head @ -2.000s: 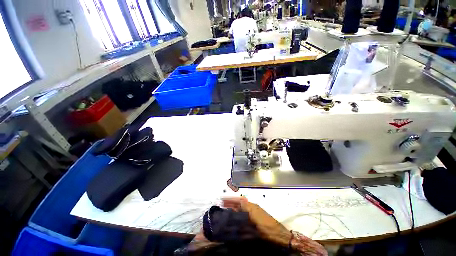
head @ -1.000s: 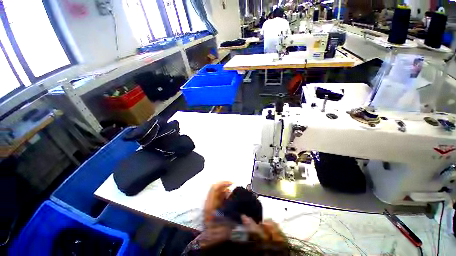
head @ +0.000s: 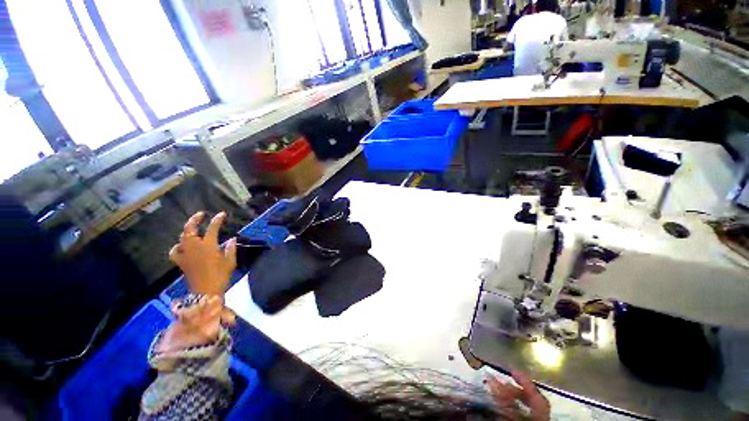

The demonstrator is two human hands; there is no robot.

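Note:
My left hand (head: 205, 256) is raised at the left edge of the table, above the blue bin, with fingers apart and nothing in it. Just right of it lie flat black panels (head: 351, 284) and a pile of black pieces with pale edge lines (head: 316, 220). My right hand (head: 519, 400) is at the bottom edge, blurred and partly cut off, below the sewing machine's metal bed; whether it holds anything is hidden. The small black workpiece does not show in either hand.
The white sewing machine (head: 649, 271) stands at right with its lamp spot lit and a black piece (head: 667, 345) under its arm. Blue bins are at lower left (head: 115, 362) and behind the table (head: 415, 144). Dark hair crosses the bottom. A person in white (head: 538, 41) is at the back.
The view has turned left. My left hand has let go of the black workpiece and moved left, opening beside the pile. My right hand is now apart from it, near the bottom edge.

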